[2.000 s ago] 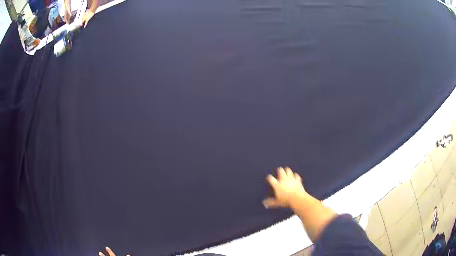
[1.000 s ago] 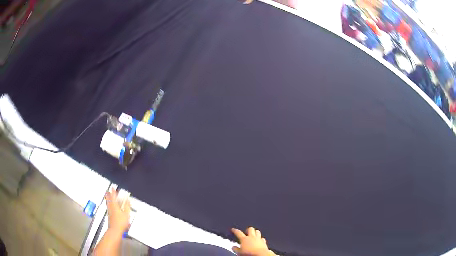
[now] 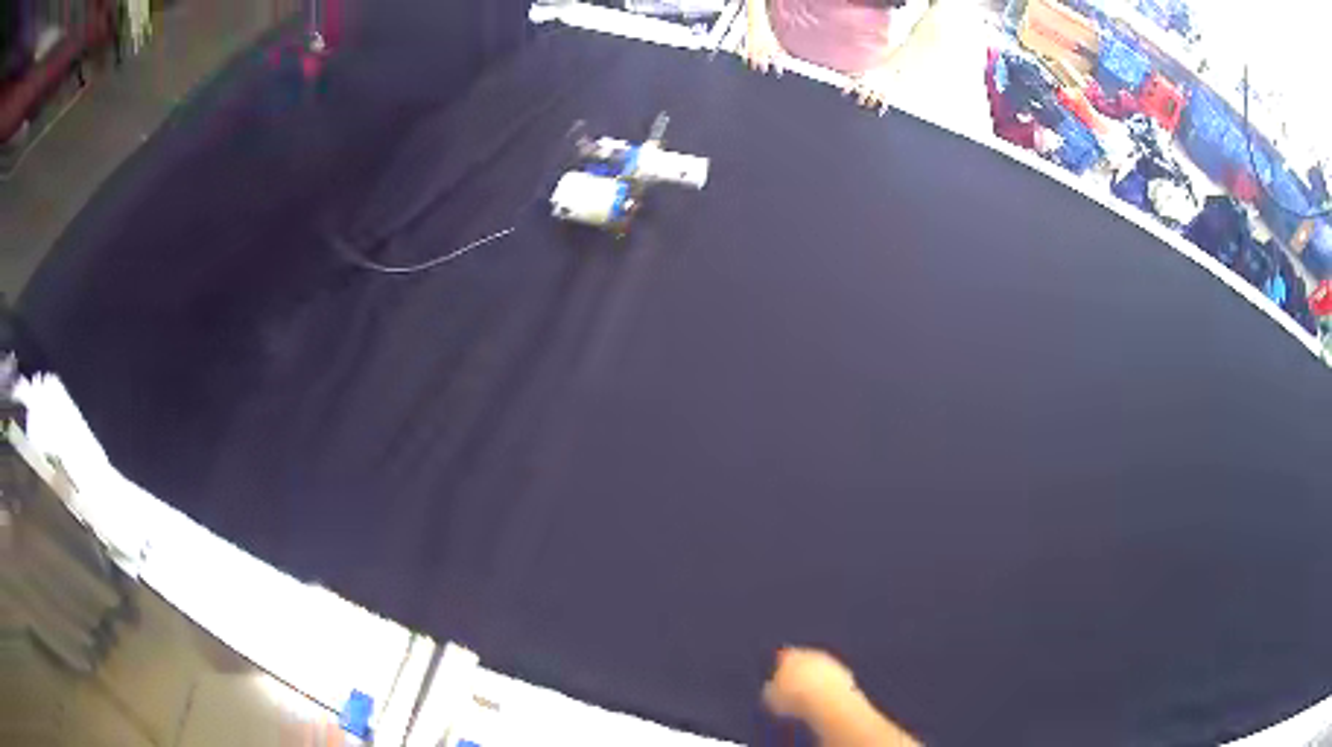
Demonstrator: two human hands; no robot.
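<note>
A dark navy or black fabric ply [image 3: 877, 380] covers most of the table, with soft creases on its left part. A small white and blue cutter machine [image 3: 614, 190] lies on its far part, with a thin pale cord trailing left. My right hand [image 3: 811, 683] is at the bottom, over the near part of the cloth; it looks curled and blurred, and I cannot tell if it grips the fabric. My left hand is out of the picture.
The white table margin [image 3: 249, 584] runs along the near left, with a pale rail end [image 3: 416, 693] and blue pieces [image 3: 357, 712]. Another person's hands [image 3: 865, 97] rest at the far edge. Coloured scrap heaps [image 3: 1154, 161] lie beyond.
The cutter machine has moved from the near side to the far side. My left hand has left the view. My right hand's fingers, spread before, now look curled.
</note>
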